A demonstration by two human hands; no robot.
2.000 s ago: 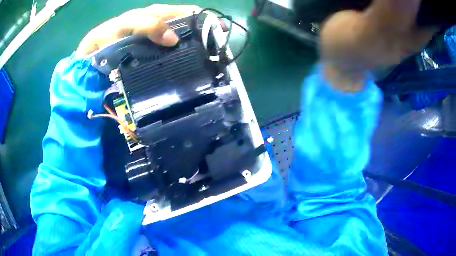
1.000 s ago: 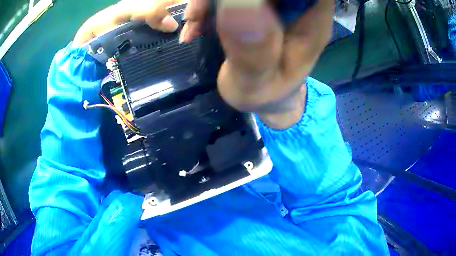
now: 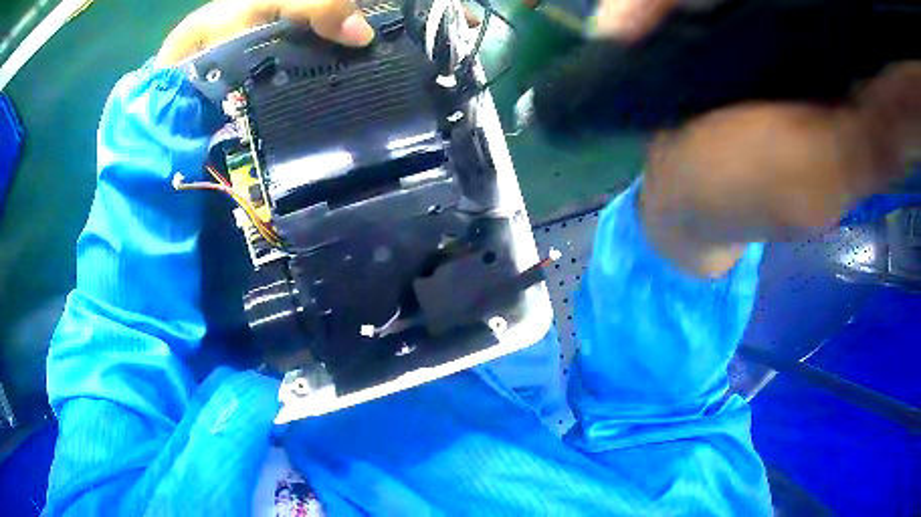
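The open projector unit, black inside with a white rim, is tilted in front of my blue smock. My left hand grips its far edge, thumb on top beside the ribbed black part. Wire leads with a white connector stick out at its left side, above the round black lens barrel. Black cables loop at the far right corner. My right hand, blurred, holds the thick black electric screwdriver. Its tip end points left and is off the unit.
A green mat lies beyond and beside the unit. A pale rail crosses the top left corner. A perforated metal surface is right of the unit, with blue surfaces at the lower right. A blue edge shows at far left.
My right hand has moved right, away from over the unit, uncovering its far right corner and cables. The screwdriver now shows lying sideways in it. The unit has shifted slightly towards the frame's top.
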